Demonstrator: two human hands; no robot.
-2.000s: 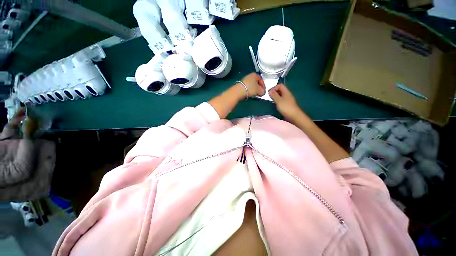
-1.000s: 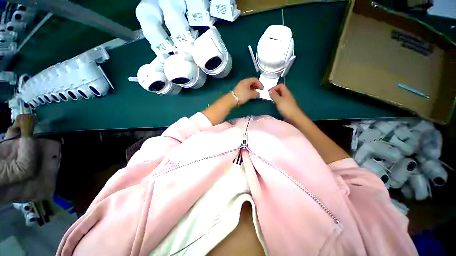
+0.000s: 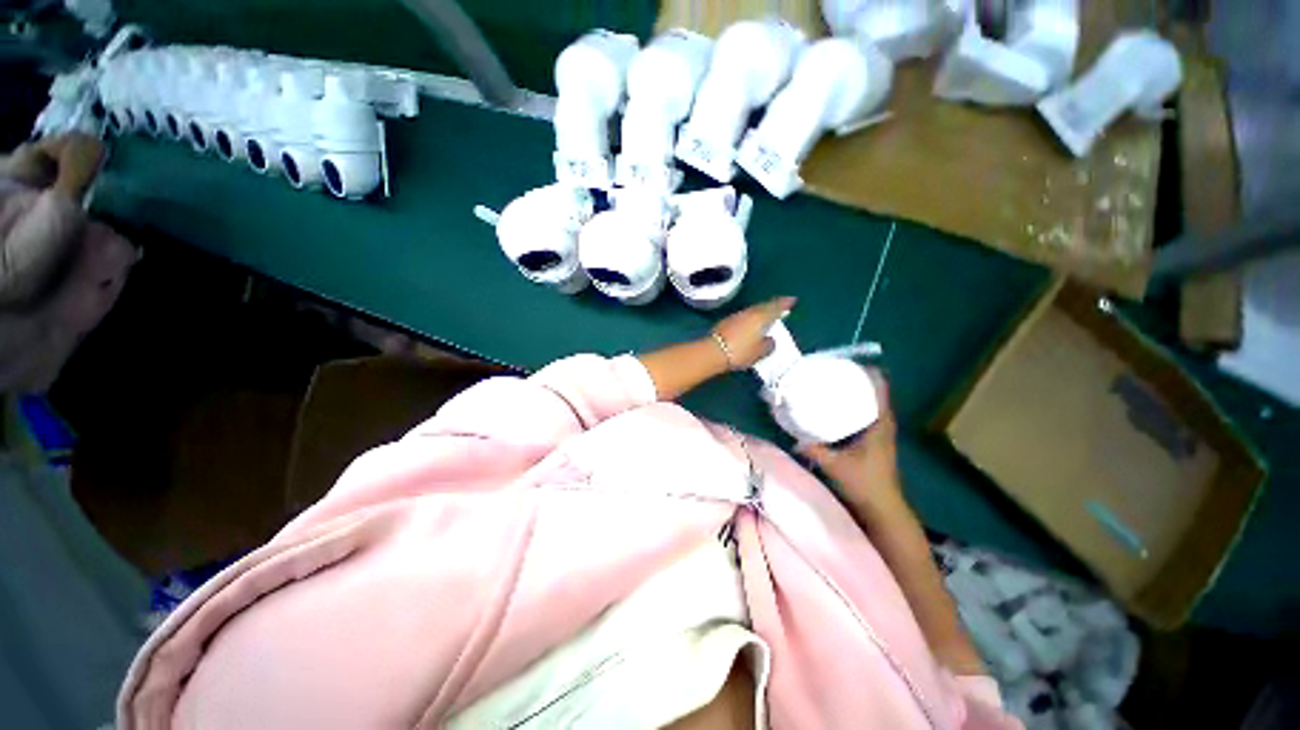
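A white security camera (image 3: 827, 398) is held between my hands near the bench's front edge, its round head to the right and its bracket end to the left. My left hand (image 3: 751, 334) holds the bracket end by the fingers. My right hand (image 3: 864, 454) is around the head's lower right side. The lens is not visible. Three white cameras (image 3: 622, 257) stand in a group on the green mat to the left, black lenses towards me.
A row of cameras (image 3: 243, 114) is at the far left. More cameras (image 3: 777, 89) lie at the back, some on a cardboard sheet (image 3: 984, 178). A shallow carton (image 3: 1084, 456) is at right, with cameras (image 3: 1041, 628) below. Another person's hand (image 3: 71, 160) is at far left.
The camera has turned from upright in view to lying sideways, nearer to me. My right hand has moved from the bracket to the head. The whole view has shifted and turned.
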